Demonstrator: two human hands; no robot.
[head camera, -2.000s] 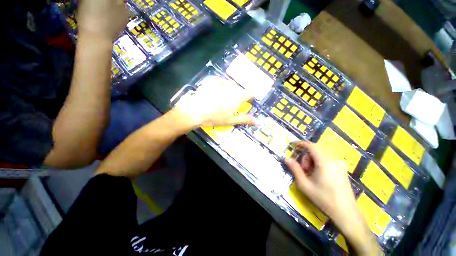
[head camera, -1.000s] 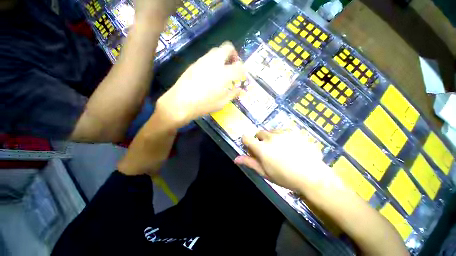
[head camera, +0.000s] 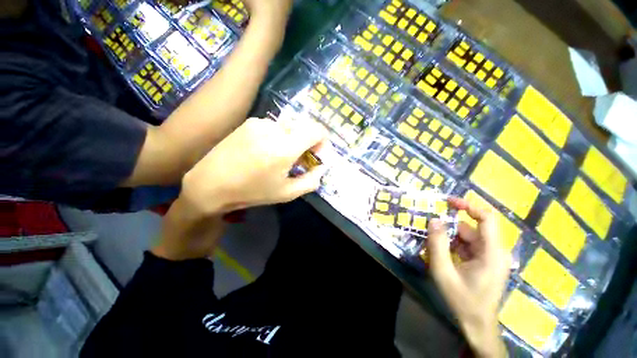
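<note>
My right hand (head camera: 475, 255) pinches a patterned panel (head camera: 408, 211) by its right end, between thumb and finger, over the front edge of the clear blister tray (head camera: 457, 171). The panel has rows of small yellow squares on black and lies tilted against the tray's rows. My left hand (head camera: 255, 168) is at the tray's front left, left of that panel, with fingers curled; glare hides whether it holds anything. Patterned panels (head camera: 436, 136) fill pockets in the tray's left and middle part. Plain yellow-faced panels (head camera: 505, 175) fill its right part.
Another person's arm (head camera: 209, 115) reaches in from the left over a second tray (head camera: 162, 56) of patterned panels. A brown board (head camera: 513, 35) lies behind my tray, with white paper pieces (head camera: 618, 117) on it. Strong glare covers the tray's front left.
My right hand has moved right and now holds a patterned panel up. My left hand has moved down and slightly left. More patterned panels show at the tray's left, where white-looking pieces were.
</note>
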